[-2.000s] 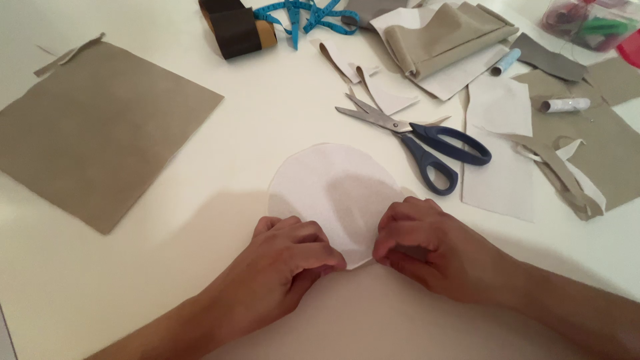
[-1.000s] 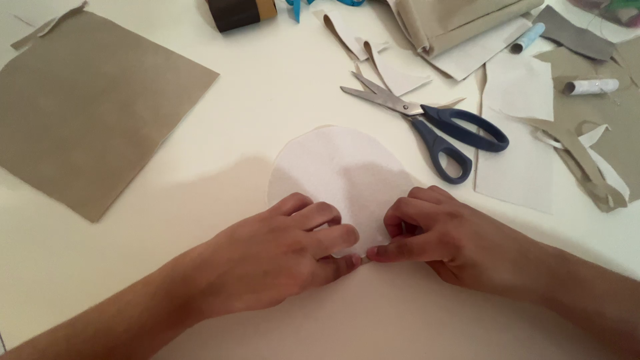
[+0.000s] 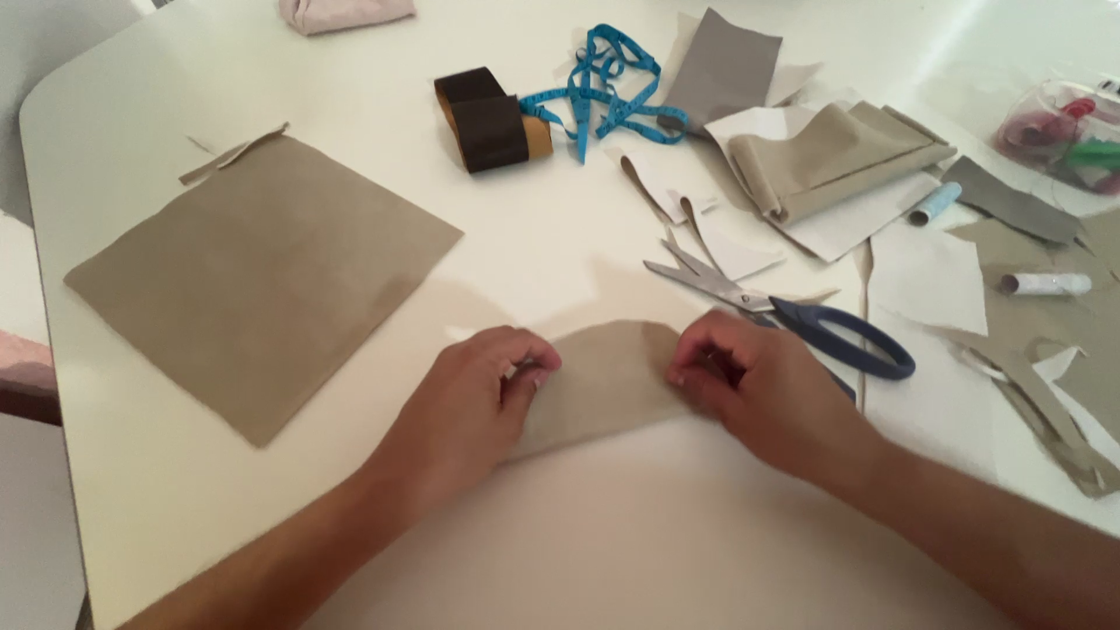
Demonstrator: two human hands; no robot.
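Observation:
Between my hands is a piece of beige fabric (image 3: 612, 372) with a curved far edge and a nearly straight near edge; it looks folded over. My left hand (image 3: 481, 402) pinches its left side between thumb and fingers. At its right side, my right hand (image 3: 744, 376) pinches the cloth near the curved edge. Scissors with dark blue handles (image 3: 840, 337) lie with blades apart just beyond my right hand, which partly covers them. A larger beige fabric square (image 3: 262, 280) lies flat to the left, a narrow strip at its top corner.
Beyond the hands are a dark brown band roll (image 3: 494, 127), a blue tape measure (image 3: 612, 96) and white scraps (image 3: 735, 249). Folded beige fabric (image 3: 840, 157), thread spools (image 3: 1046, 283), fabric offcuts (image 3: 1050, 429) and a clear container (image 3: 1063, 136) occupy the right side.
The rounded piece between my hands showed a white face earlier; now its beige side shows, with a straight near edge. My hands have moved apart. The view takes in more of the table.

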